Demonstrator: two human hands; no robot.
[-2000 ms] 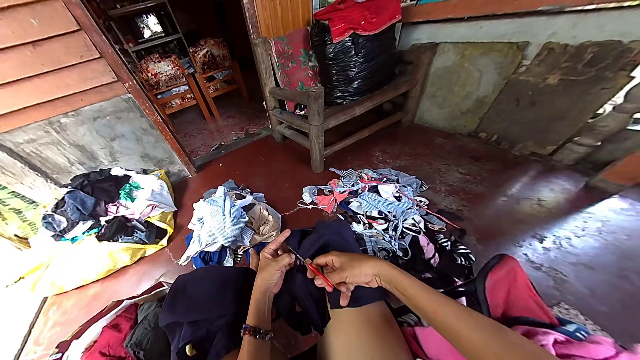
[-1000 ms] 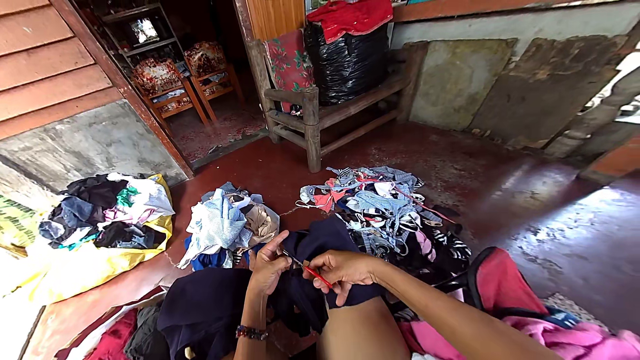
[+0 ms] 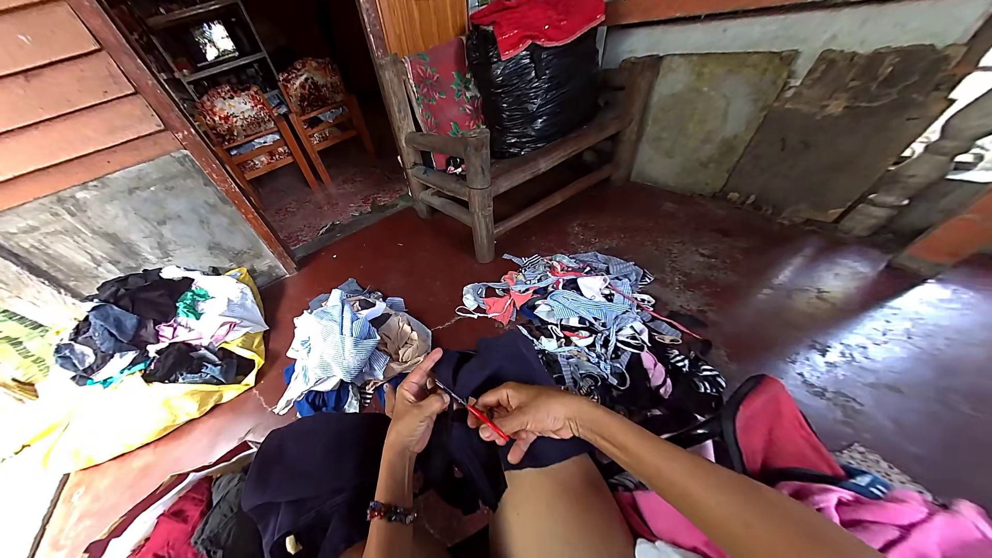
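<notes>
Red-handled scissors (image 3: 488, 422) are in my right hand (image 3: 531, 418), their blades pointing up and left to the fingers of my left hand (image 3: 417, 403). My left hand pinches the edge of a dark navy cloth (image 3: 500, 364), with its index finger raised. The navy cloth lies over my lap and thigh, and more dark fabric (image 3: 318, 473) spreads to the left. A beaded bracelet (image 3: 391, 512) circles my left wrist. How far the blades are apart is too small to tell.
Striped and tan cloths (image 3: 341, 341) lie ahead on the left, a heap of fabric scraps (image 3: 589, 310) ahead on the right. A yellow sack (image 3: 252, 341) holds clothes at far left. Pink cloth (image 3: 891, 511) lies at right. Behind stands a wooden bench (image 3: 480, 198) with a black plastic bag (image 3: 535, 93).
</notes>
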